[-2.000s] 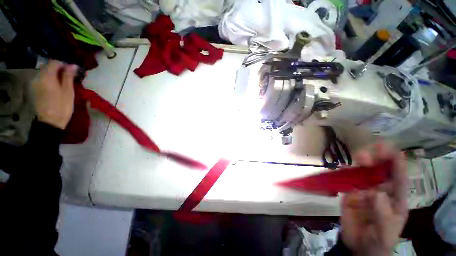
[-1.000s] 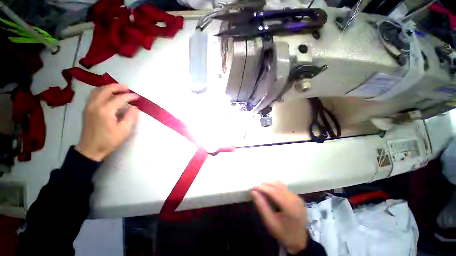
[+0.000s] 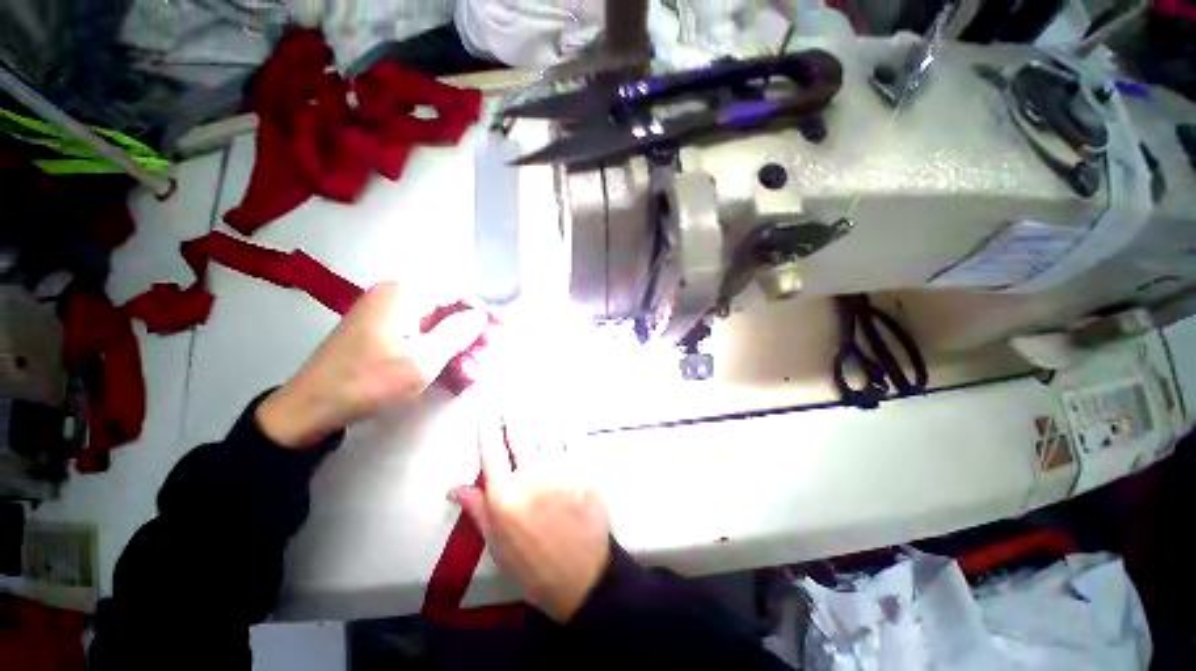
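My left hand [image 3: 380, 354] holds a red fabric strip [image 3: 295, 271] between thumb and fingers, left of the machine needle area. The strip trails back left across the table. My right hand [image 3: 538, 511] lies on a second red strip [image 3: 454, 566], which runs down over the table's front edge; its fingertips are washed out by the lamp glare. The strip ends between my hands are lost in the glare. The sewing machine [image 3: 905, 171] stands at the right, its needle area hidden by bright light.
A red strip pile [image 3: 328, 125] lies at the back left. Scissors [image 3: 876, 357] lie under the machine arm. Dark snips [image 3: 695, 108] rest on the machine head. White fabric [image 3: 971, 616] is below the table at right. Green cords [image 3: 85, 147] hang at the left.
My left hand has moved right with the strip, toward the needle area. My right hand has come from the table's front edge, empty, up and left onto the other strip. The view has shifted slightly.
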